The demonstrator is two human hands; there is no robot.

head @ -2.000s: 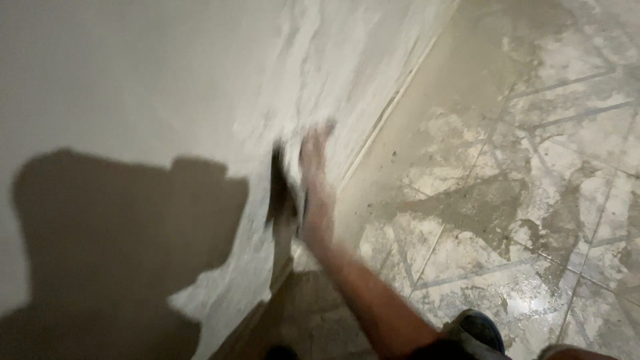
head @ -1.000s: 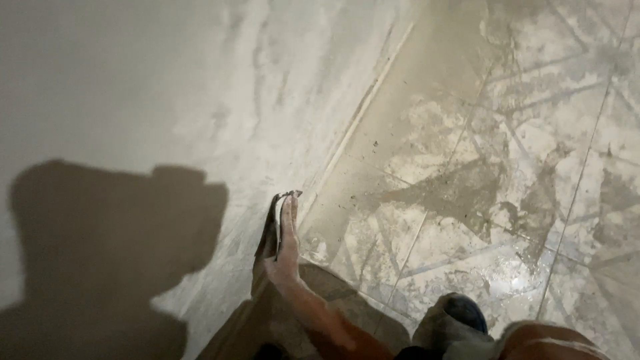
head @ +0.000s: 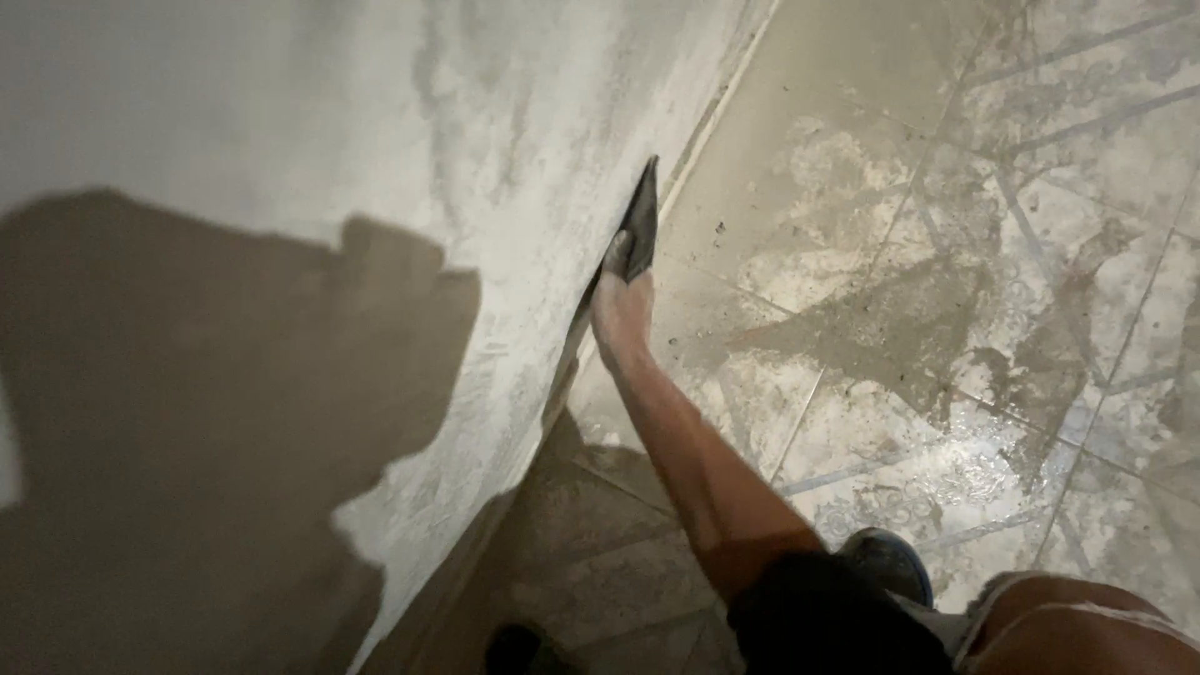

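Observation:
My right hand (head: 626, 300) grips a dark, flat tool (head: 641, 220) at the foot of a plastered wall (head: 525, 187). The thumb lies over the tool's near part, and its narrow dark end points up and away along the wall's lower edge. The tool's exact kind cannot be told, and my palm and most fingers are hidden. Pale, streaky plaster with darker grey patches covers the wall. The bare forearm comes in from the lower right, out of a black sleeve. My left hand is out of view.
A tiled floor (head: 844, 328), smeared with pale and brown residue, fills the right side. A raised pale strip (head: 717, 108) runs along the wall's base. A shoe (head: 886, 562) and a bare knee (head: 1078, 623) are at the lower right. A large shadow covers the left wall.
Since one second ago my right hand, with the dark tool, has moved forward along the foot of the wall. Two seconds ago the hand was blurred against the wall. The tool stays in hand.

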